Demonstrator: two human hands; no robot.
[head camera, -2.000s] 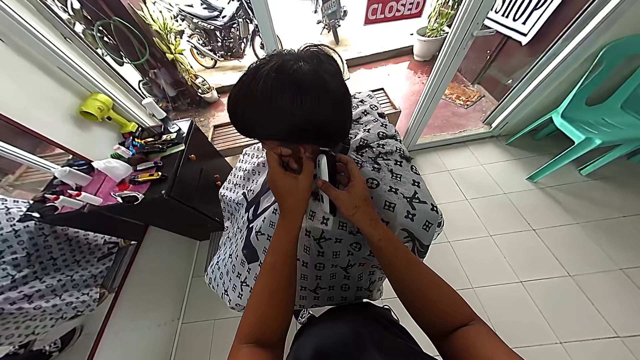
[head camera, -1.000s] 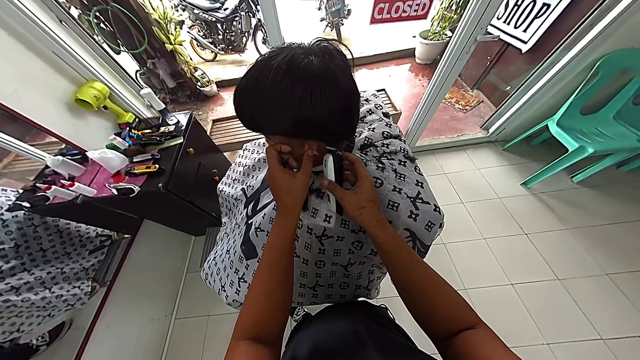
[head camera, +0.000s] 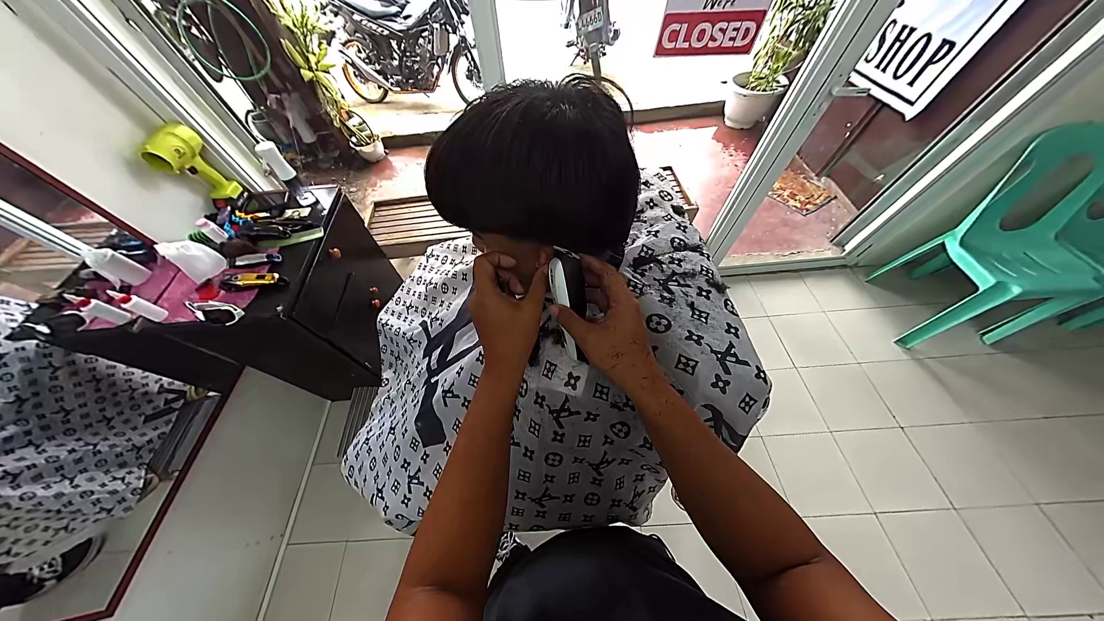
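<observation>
A seated person with straight black hair (head camera: 535, 164) wears a white barber's cape (head camera: 561, 448) with a dark printed pattern. My right hand (head camera: 608, 323) is closed around a black and white hair clipper (head camera: 567, 297), held upright with its upper end at the lower edge of the hair, near the side of the neck or face. My left hand (head camera: 509, 306) is just left of the clipper, its thumb and fingers bent against the person's skin below the hair; whether they pinch anything cannot be told. Cut hair lies on the cape and on my right hand.
At the left, a dark cabinet (head camera: 336, 302) carries spray bottles, clippers and a yellow-green blower (head camera: 185, 159). A mirror (head camera: 172, 483) stands below it. Green plastic chairs (head camera: 1009, 250) are at the right. Ahead are a glass door (head camera: 793, 138) and a wooden bench (head camera: 414, 222).
Both hands stay at the lower edge of the hair, with the clipper in my right hand throughout. Nothing has plainly been taken up or let go.
</observation>
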